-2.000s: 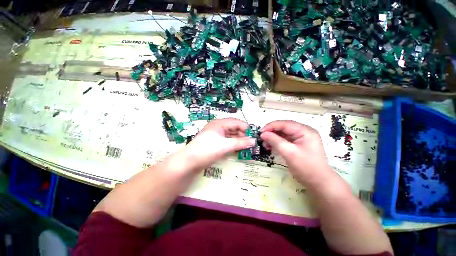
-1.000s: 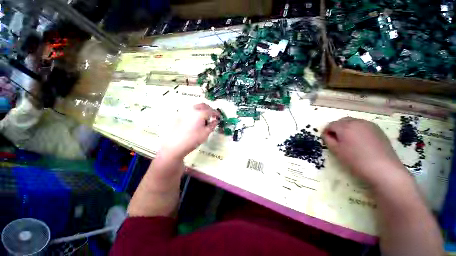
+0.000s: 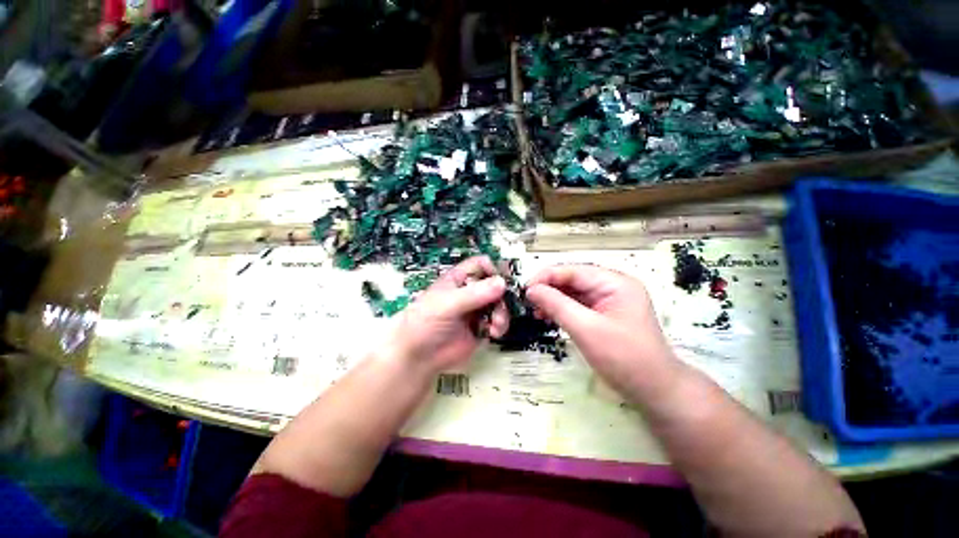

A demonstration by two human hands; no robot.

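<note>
My left hand (image 3: 454, 313) is bare and holds a small circuit board (image 3: 512, 284), mostly hidden by the fingers. My right hand (image 3: 594, 315) is close beside it, thumb and forefinger pinched at the board's right side; whether a tiny part is between them is too small to tell. A pile of tiny black parts (image 3: 538, 338) lies under and between my hands. The green board pile (image 3: 421, 200) lies beyond my hands. A few loose boards (image 3: 387, 302) lie left of my left hand.
A cardboard box (image 3: 631, 198) full of green boards stands at the upper right. A blue tray (image 3: 808, 315) with black bits is at the right. A small black scatter (image 3: 692, 269) lies left of it. Printed cardboard (image 3: 210, 336) covers the table. Another carton (image 3: 347, 92) stands at the back.
My left hand has moved from the loose boards on the left back to the middle. My right hand is again beside it, over the black pile. The view has turned back right.
</note>
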